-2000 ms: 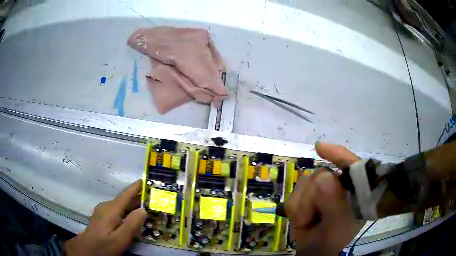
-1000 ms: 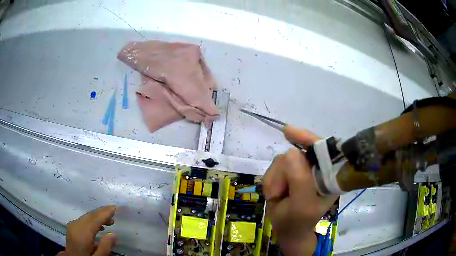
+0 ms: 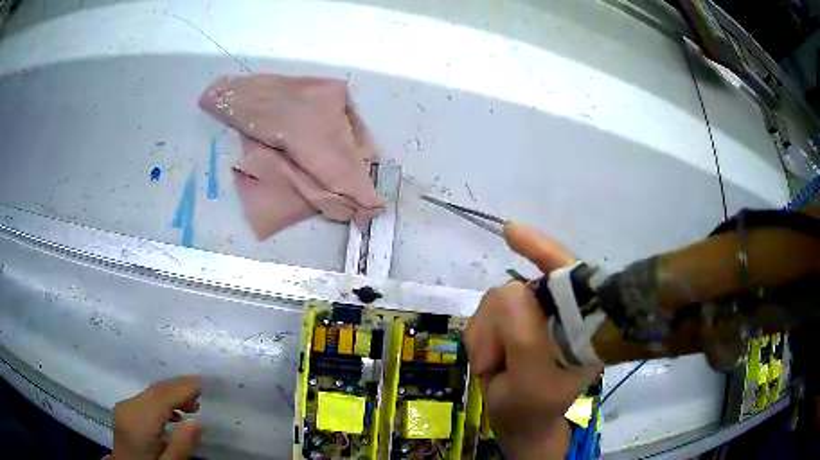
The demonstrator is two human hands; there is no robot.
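Note:
The circuit board panel lies in the track at the bottom centre, its lower end cut off by the picture's edge. My right hand grips the glue dispensing gun, which enters from the right, over the panel's right part. The pale blue nozzle shows at the orange-yellow part of the second board from the left. My left hand is at the lower left, fingers apart and empty, away from the panel. A blue wrist band and cord show below my right hand.
The pink cloth lies behind the metal rail. Tweezers lie partly behind my right hand. Pale blue slivers and a small blue piece lie left of the cloth. Another board panel is at the right.
My left hand has let go of the panel's left edge and moved left. The gun's nozzle has gone from a yellow block to an orange-yellow part further left. The view has shifted.

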